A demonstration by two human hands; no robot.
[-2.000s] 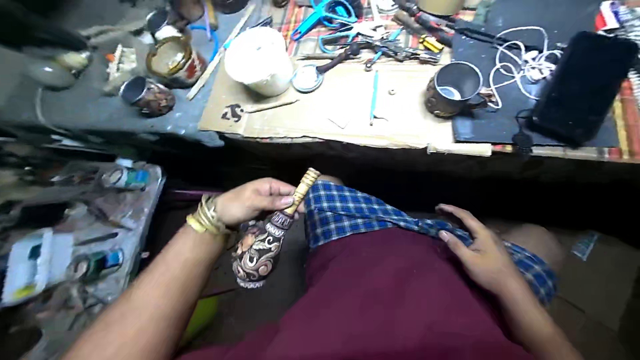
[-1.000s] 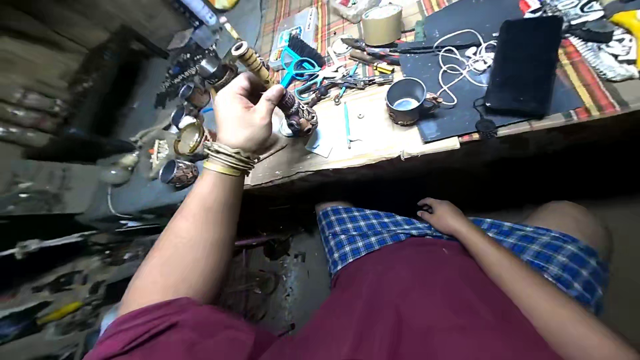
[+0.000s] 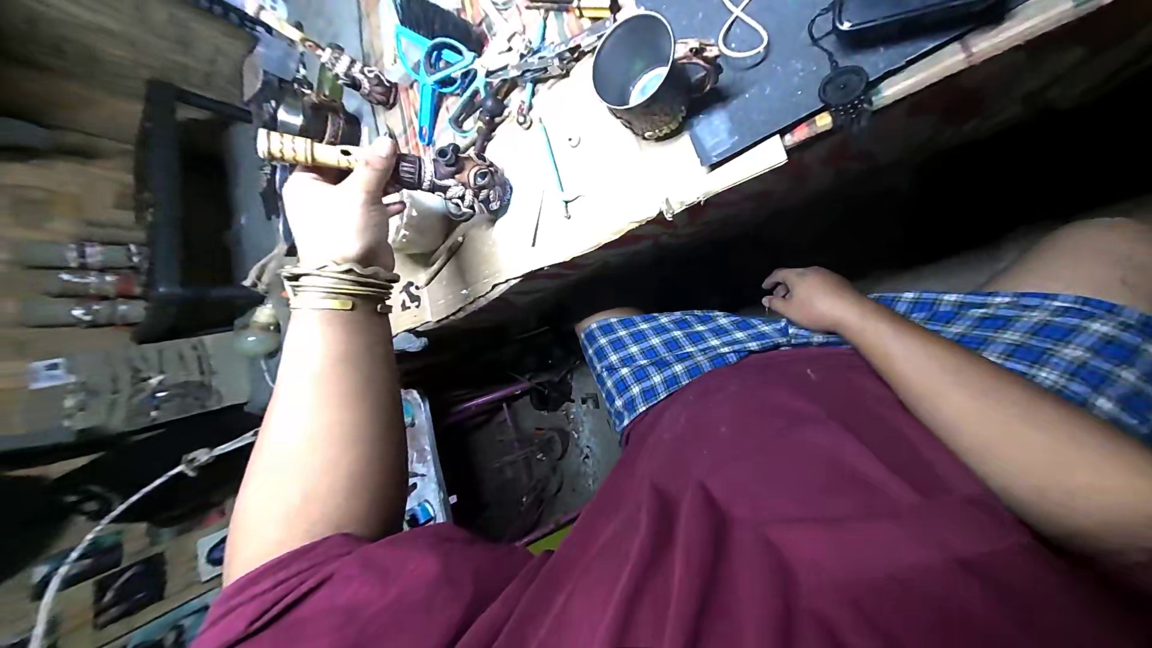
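My left hand is closed around a carved dark brown bottle-shaped piece. Its pale ringed neck sticks out to the left of the fist, and its body lies to the right, over the workbench's cardboard sheet. Just below the body is a white container, partly covered. A dark mug with a carved outside stands right of the piece, near a thin turquoise tool. My right hand rests by my lap, fingers loosely curled, with nothing visible in it.
Blue-handled scissors and other small tools crowd the back of the bench. A phone-like black device and a white cable lie on a dark board. A dark open frame is at left.
My left hand has carried the carved piece from above the floor beside my lap up over the bench. My right hand has curled its fingers. The view has shifted strongly.
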